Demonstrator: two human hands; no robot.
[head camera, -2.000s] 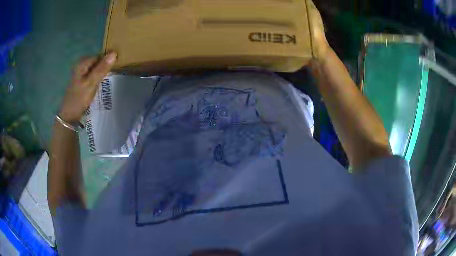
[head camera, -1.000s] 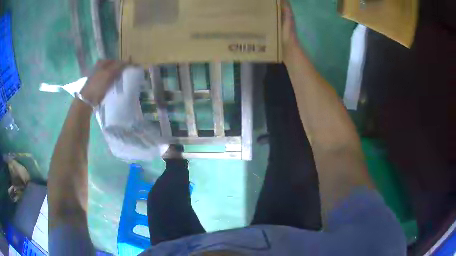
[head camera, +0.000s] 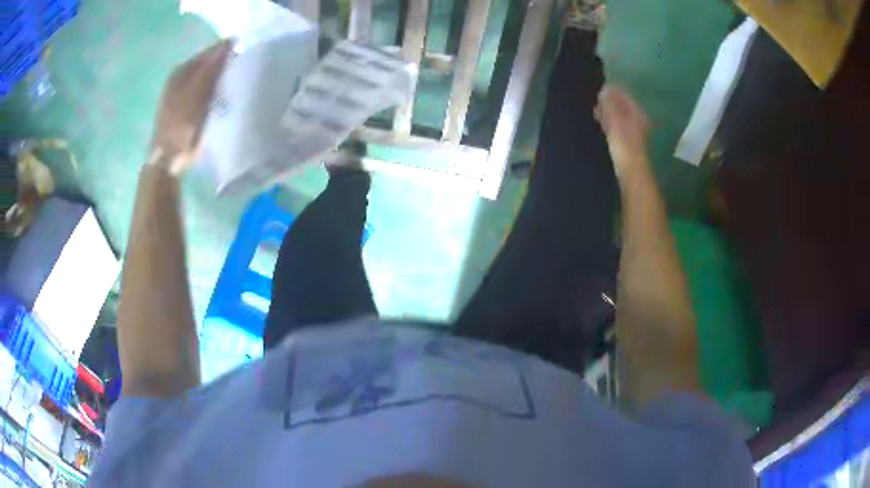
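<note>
My left hand (head camera: 191, 107) holds white label sheets (head camera: 258, 110) at the upper left. The sheets are curled, and one part with rows of dark print hangs to the right over the slatted rack (head camera: 458, 86). My right hand (head camera: 625, 122) is at the upper right beside my leg. It holds nothing that I can see, and its fingers look curled and blurred, so I cannot tell whether they are closed. No carton is in either hand.
A blue plastic stool (head camera: 238, 272) stands left of my legs on the green floor. A brown carton corner (head camera: 811, 33) and a white strip (head camera: 715, 95) are at the upper right. Blue crates (head camera: 38, 348) and a white-topped box (head camera: 76, 276) are at the left.
The carton has left both hands and the view. My right hand has come down from its side. The label sheets in my left hand have spread, and the rack sits higher in view.
</note>
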